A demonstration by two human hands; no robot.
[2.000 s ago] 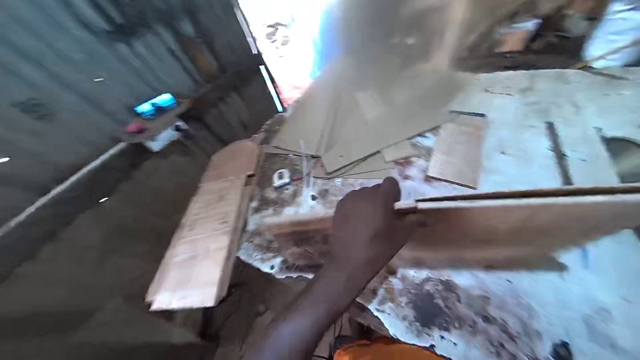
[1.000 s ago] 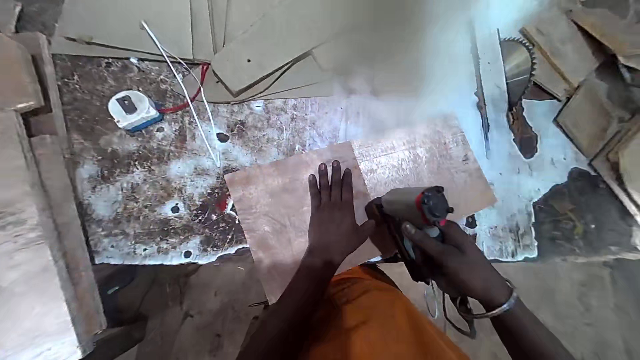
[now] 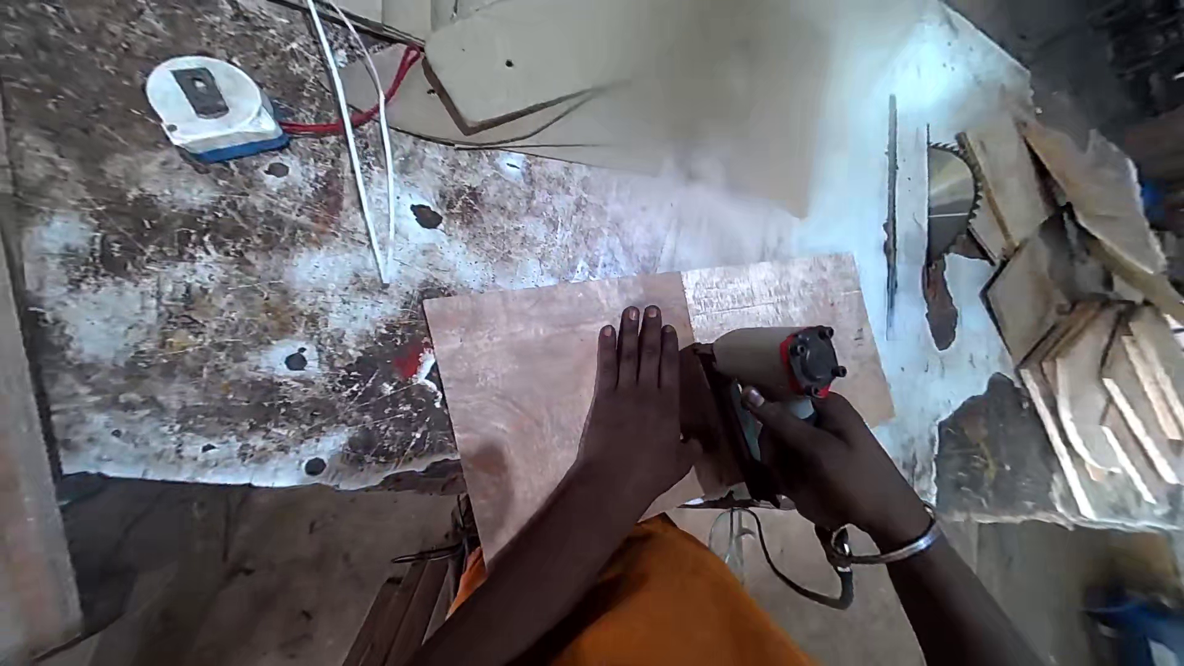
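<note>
My left hand (image 3: 638, 425) lies flat on a thin wooden board (image 3: 527, 370), fingers extended and close together. The board reaches over the near edge of the worktable, and its right part looks lighter. My right hand (image 3: 823, 453) grips a pneumatic nail gun (image 3: 758, 359), whose nose and magazine rest at the board just right of my left hand. An air hose (image 3: 805, 592) hangs below the gun's handle. Whether a second piece lies under the board is hidden.
A tape measure (image 3: 215, 106), a red cord (image 3: 324, 128) and a white strip (image 3: 347, 139) lie on the scarred worktable (image 3: 231, 250). Flat panels (image 3: 573, 74) lie at the back. On the right, a circular saw blade (image 3: 951, 199) protrudes beside stacked wood offcuts (image 3: 1091, 388).
Two seconds ago a hand held a long board at the table; one second ago the nail gun was in my right hand. Since then the gun has shifted slightly, and the view has moved closer.
</note>
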